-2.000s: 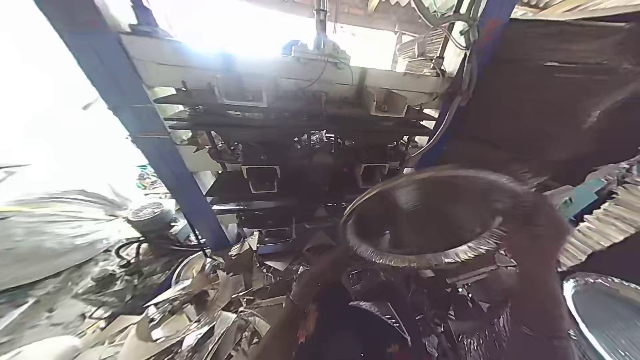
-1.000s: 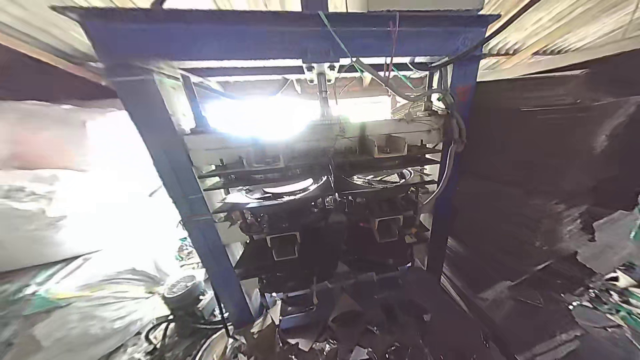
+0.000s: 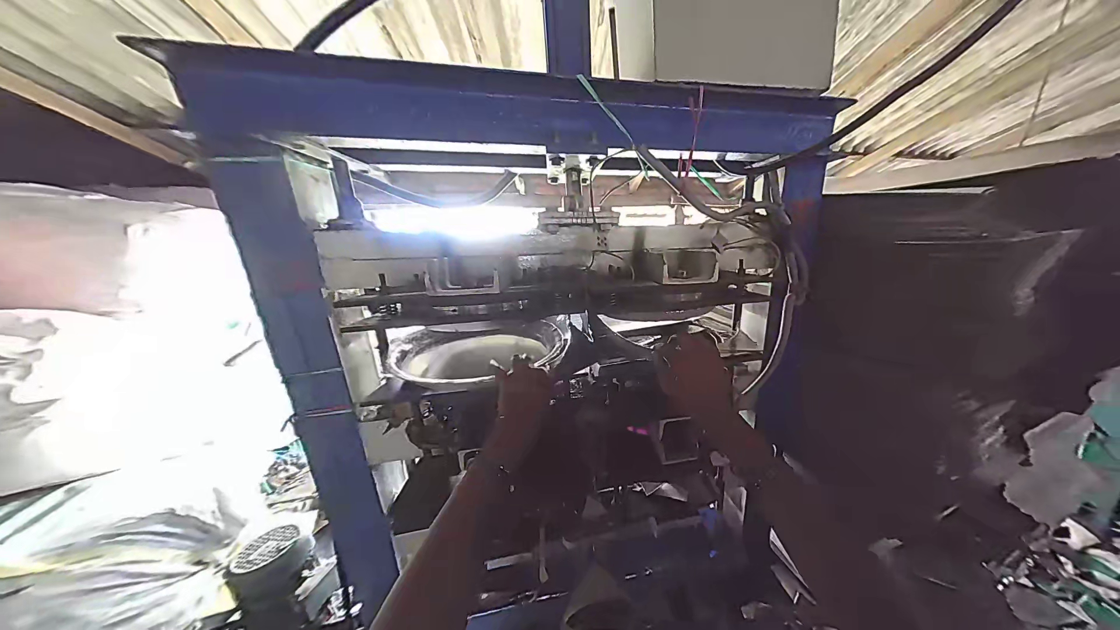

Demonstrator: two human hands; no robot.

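A blue-framed press (image 3: 490, 109) stands in front of me. My left hand (image 3: 523, 389) is at the near right rim of a shallow round dish (image 3: 472, 357) lying in the press's left opening; its fingertips are near a small pale scrap, and whether they grip anything is unclear. My right hand (image 3: 694, 363) reaches into the right opening, at the edge of a shiny sheet (image 3: 634, 331). Its fingers are dark and partly hidden, so their hold cannot be told. Dark upper plates (image 3: 534, 311) hang just above both hands.
Cables (image 3: 787, 280) run down the press's right post. A motor with a vented cover (image 3: 271, 551) stands on the floor at lower left, beside pale plastic sacking (image 3: 114, 542). Scraps (image 3: 1067, 569) are heaped at lower right, and a few pale cut pieces (image 3: 599, 599) lie below the press.
The view has risen toward the press. Two seconds ago a large round rimmed piece was at my right hand, before the press; now both hands reach between its plates.
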